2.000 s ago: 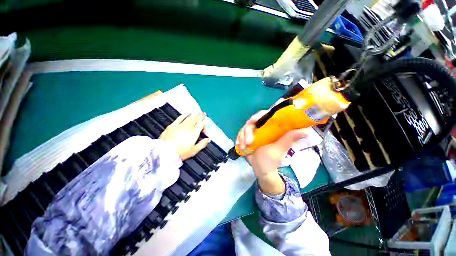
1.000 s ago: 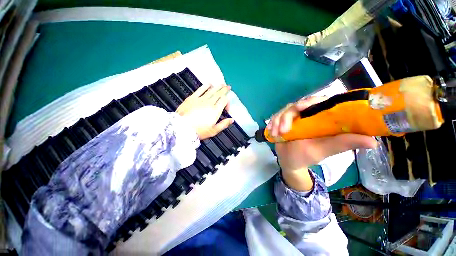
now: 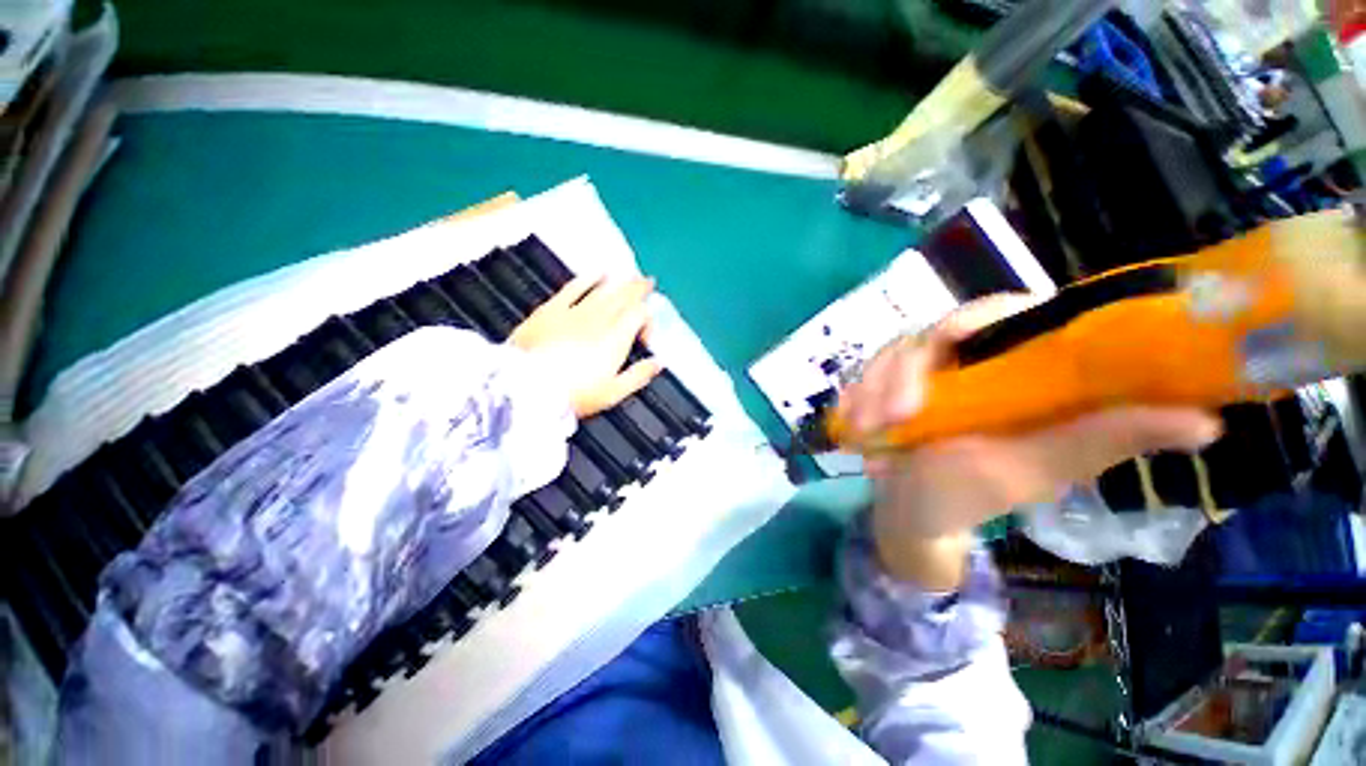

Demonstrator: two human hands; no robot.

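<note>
Black strip parts (image 3: pixel 517 524) lie side by side in a slanted row on a white foam sheet (image 3: pixel 577 606). My left hand (image 3: pixel 587 344) lies flat on the far right end of the row, fingers spread, holding nothing. My right hand (image 3: pixel 974 449) grips an orange electric screwdriver (image 3: pixel 1101 352), slightly blurred. Its dark nose points left and down, just right of the foam sheet's edge, apart from the black parts. The white screw feeder (image 3: pixel 854 341) lies behind the screwdriver nose and my right fingers, which partly hide it.
A post wrapped in yellowish film (image 3: pixel 936 127) stands beyond the feeder. Stacked layers (image 3: pixel 53 225) stand at the left edge. Dark trays with tan dividers (image 3: pixel 1101 195) and crumpled clear plastic (image 3: pixel 1116 527) are at right. A white-framed bin (image 3: pixel 1251 703) is lower right. A dark green conveyor (image 3: pixel 599 68) runs behind.
The screwdriver and my right hand have moved right, off the end of the black parts, and the feeder shows more. My left hand stays flat on the parts. The camera view has shifted.
</note>
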